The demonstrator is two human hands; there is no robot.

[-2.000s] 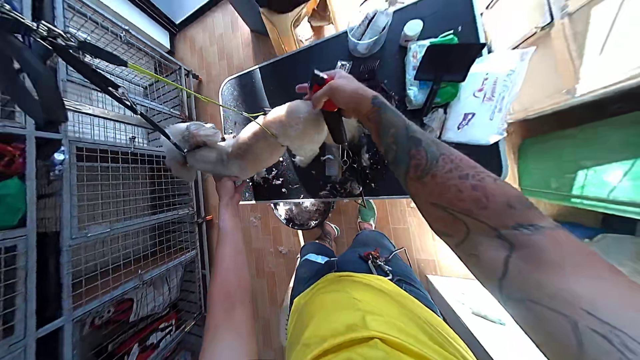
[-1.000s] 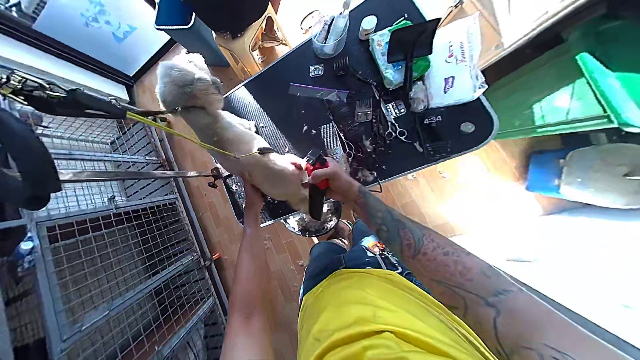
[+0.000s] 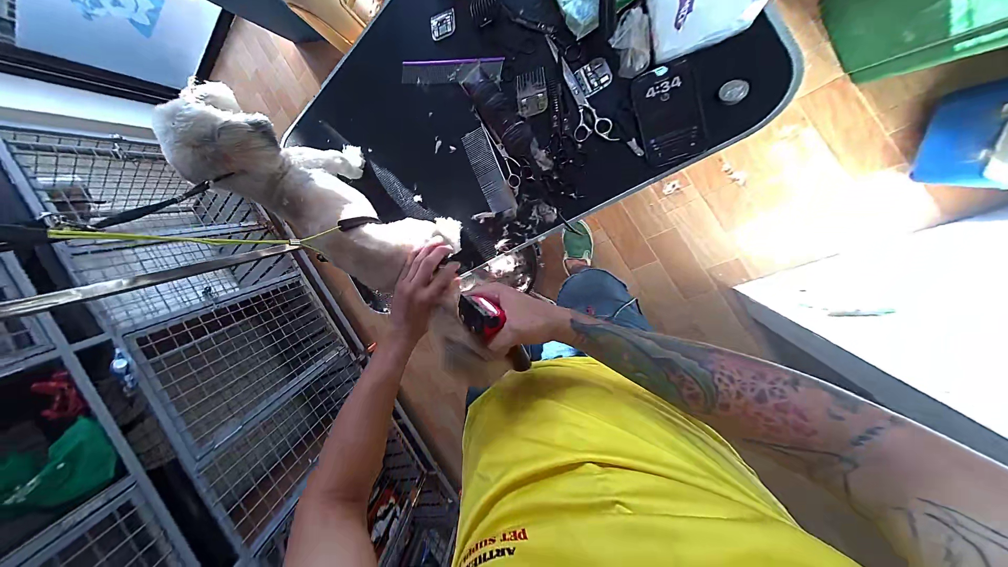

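Observation:
A cream-coloured dog (image 3: 315,189) stands at the left edge of the black grooming table (image 3: 378,110), its head toward the upper left. A dark strap and a thin yellow cord (image 3: 173,239) run to it from the left. My left hand (image 3: 425,287) rests on the dog's rear end, fingers spread over the coat. In my right hand (image 3: 520,315) is a red and black hair clipper (image 3: 483,316), held close against the dog's hindquarters. The clipper's blade is hidden. Below it some fur is blurred.
On the table lie a purple-backed comb (image 3: 453,71), a metal comb (image 3: 488,172), scissors (image 3: 583,102), clipper guards (image 3: 531,90), a phone (image 3: 668,114) and loose hair. Wire cages (image 3: 236,362) line the left side. A white surface (image 3: 882,315) stands at right.
The clipper in my right hand has moved off the dog's upper side, down toward my body. My left hand now lies on the dog's rear. The view has turned and come nearer.

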